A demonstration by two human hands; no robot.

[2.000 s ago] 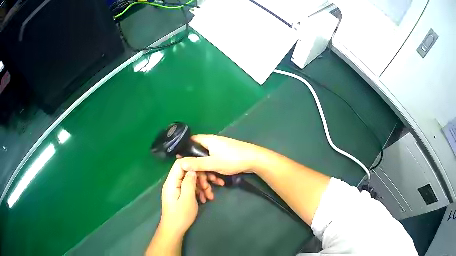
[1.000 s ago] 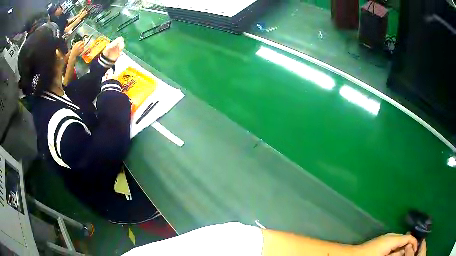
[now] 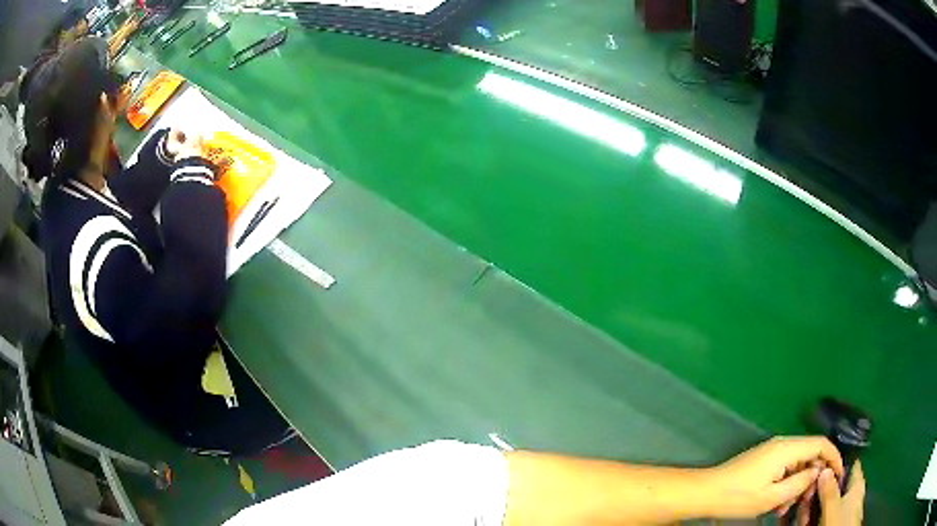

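The black barcode scanner (image 3: 842, 421) is upright at the lower right, its rounded head over the green belt (image 3: 575, 226). My right hand (image 3: 845, 501) is shut around its grip, cut off by the bottom edge. My left hand (image 3: 781, 478) reaches in from the left, its fingers bent against the grip and my right hand. Whether my left hand also grips the scanner cannot be told. The scanner cable is not visible.
A person (image 3: 134, 257) in a dark jacket works at the left over an orange tray (image 3: 241, 180) on white paper (image 3: 308, 190). Thin dark frames (image 3: 257, 48) lie on the belt at upper left. A large black block (image 3: 853, 123) stands beyond the pale rail (image 3: 791, 195).
The view has swung left from the bench's right side to the neighbouring worker, then shifted slightly. The scanner remains in my right hand, with my left hand against it.
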